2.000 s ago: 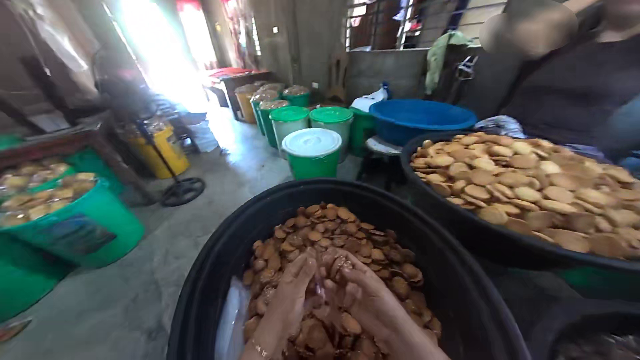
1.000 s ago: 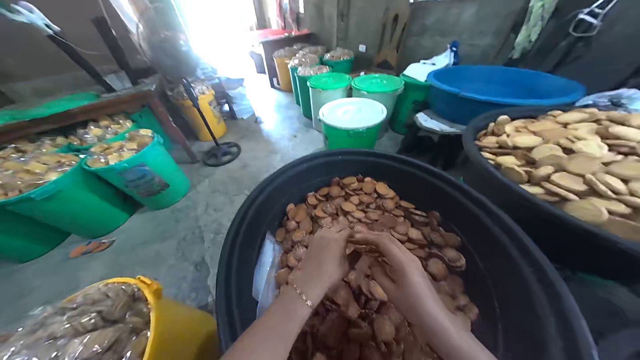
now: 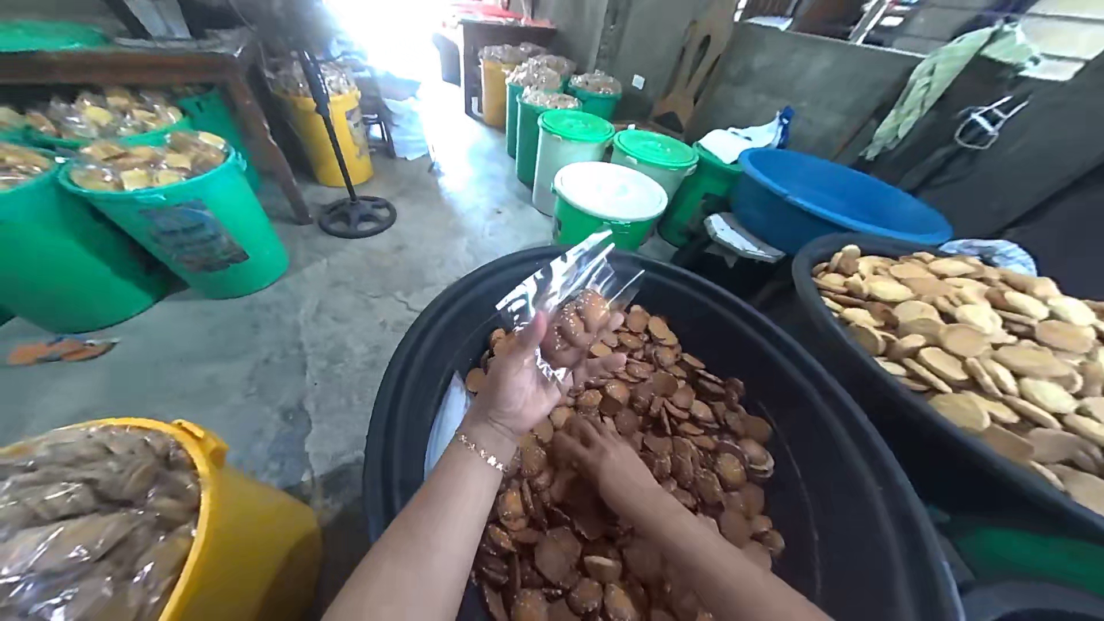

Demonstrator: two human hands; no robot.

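My left hand [image 3: 526, 375], with a bracelet at the wrist, holds up a clear plastic bag [image 3: 573, 323] with several brown biscuits inside. The bag's upper edge stands loose above the fingers. My right hand [image 3: 604, 461] is down among the glazed brown biscuits [image 3: 673, 423] in a large black tub [image 3: 828, 431], just below and right of the left hand. Its fingertips are partly buried, so whether it grips any biscuit cannot be told. White plastic, seemingly a stack of bags [image 3: 447, 418], lies against the tub's left inner wall.
A second black tub [image 3: 806, 276] of pale biscuits stands at right, a blue basin [image 3: 837, 203] behind it. A yellow bucket [image 3: 250, 517] of bagged goods is at lower left, green buckets [image 3: 233, 224] beyond. Lidded buckets [image 3: 611, 191] and a fan stand [image 3: 357, 216] are farther back.
My hands were close together over the tub; now the left holds the filled bag up and the right is lower, among the biscuits. The view has shifted.
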